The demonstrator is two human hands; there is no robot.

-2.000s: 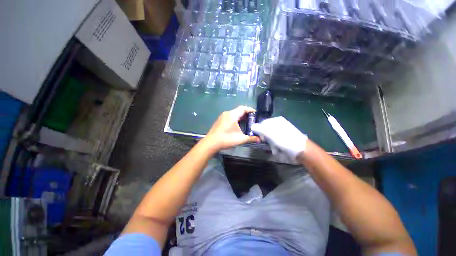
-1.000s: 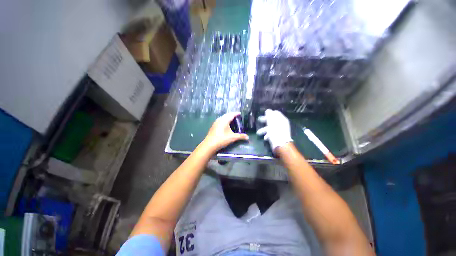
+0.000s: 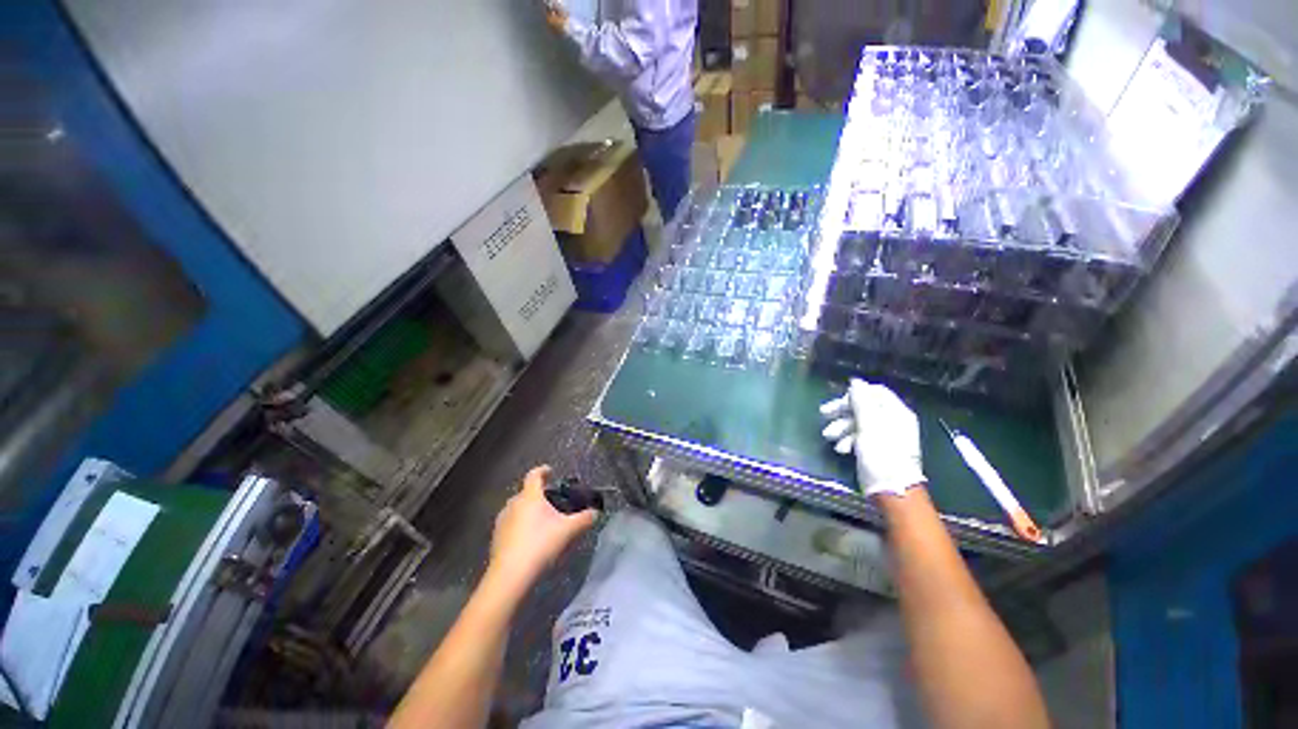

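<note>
My bare left hand [image 3: 535, 530] is off the bench's left front corner, above my leg, and holds a small black moulded part [image 3: 574, 497] between thumb and fingers. My gloved right hand [image 3: 878, 436] is over the green bench top [image 3: 726, 413] near its front edge, fingers partly curled and apart, with nothing visible in it. A flat blister tray [image 3: 719, 292] has a few pockets filled black at its far end. The stack of blister trays [image 3: 982, 242] stands to its right. A slim white trimming knife with an orange-red end [image 3: 988, 477] lies at the right front.
A person [image 3: 658, 71] stands behind the bench's far left. An open carton [image 3: 595, 200] sits on a blue crate [image 3: 609, 274]. A white panel [image 3: 342, 128] and a metal-edged frame are on the left. A green and white machine part [image 3: 135, 598] is at lower left.
My left hand has moved left off the bench with a black part. My right hand is apart from it over the bench. The view has shifted, showing more of the left side and a person.
</note>
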